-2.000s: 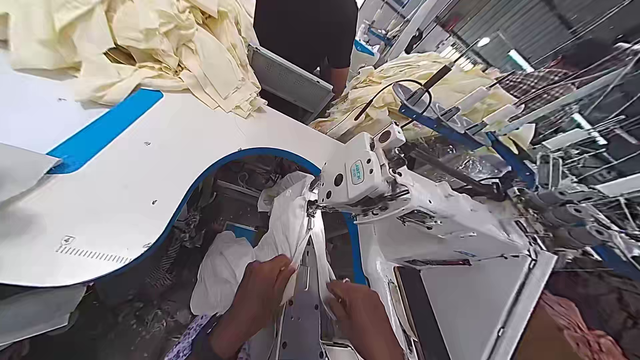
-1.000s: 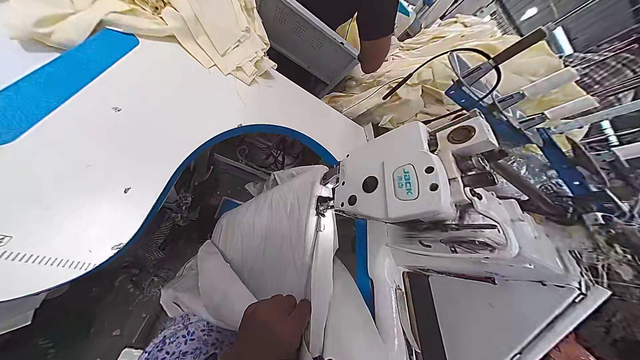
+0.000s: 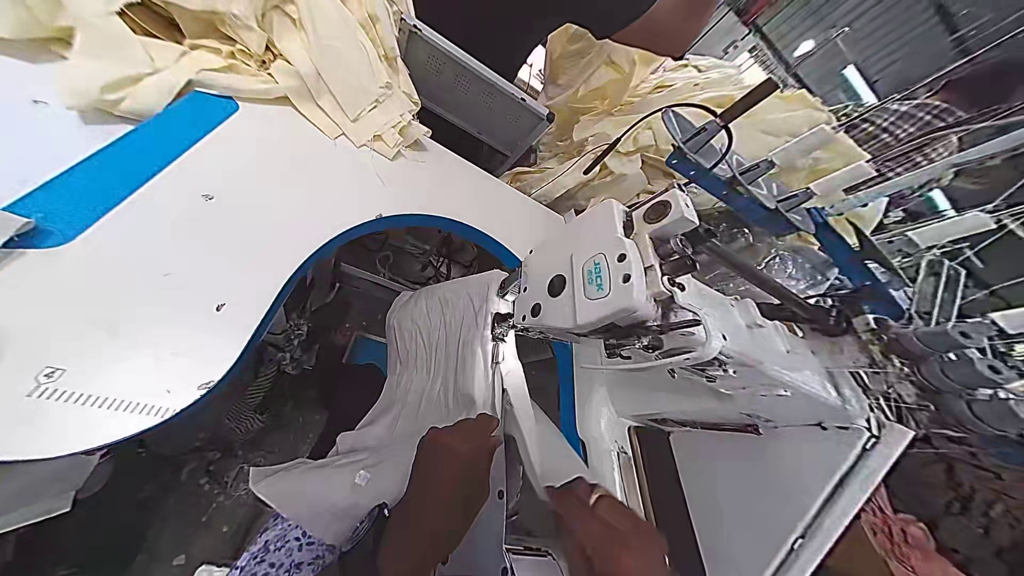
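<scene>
A white industrial sewing machine (image 3: 588, 276) bearing the maker's name Jack stands at centre right. White fabric (image 3: 444, 344) hangs from its needle area down to my hands. Below the needle, my left hand (image 3: 452, 480) grips the fabric's right edge. My right hand (image 3: 604, 524), lower and to the right, holds a narrow white fabric strip (image 3: 532, 424) that runs up to the presser foot (image 3: 502, 326). The fingertips of both hands are partly hidden. A small light sticker (image 3: 362, 478) lies on the fabric.
The white worktable (image 3: 264, 192) with a blue-edged cutout curves round the left. Cream fabric piles (image 3: 320, 64) lie on it and behind the machine (image 3: 632, 112). A grey metal box (image 3: 472, 88) stands near a person in dark clothing (image 3: 528, 20). Thread-stand arms (image 3: 752, 184) reach across the right.
My right hand, out of view or hidden one second ago, now shows at the lower right with the strip. The white fabric hangs narrower beside the machine. My left hand is higher relative to the needle.
</scene>
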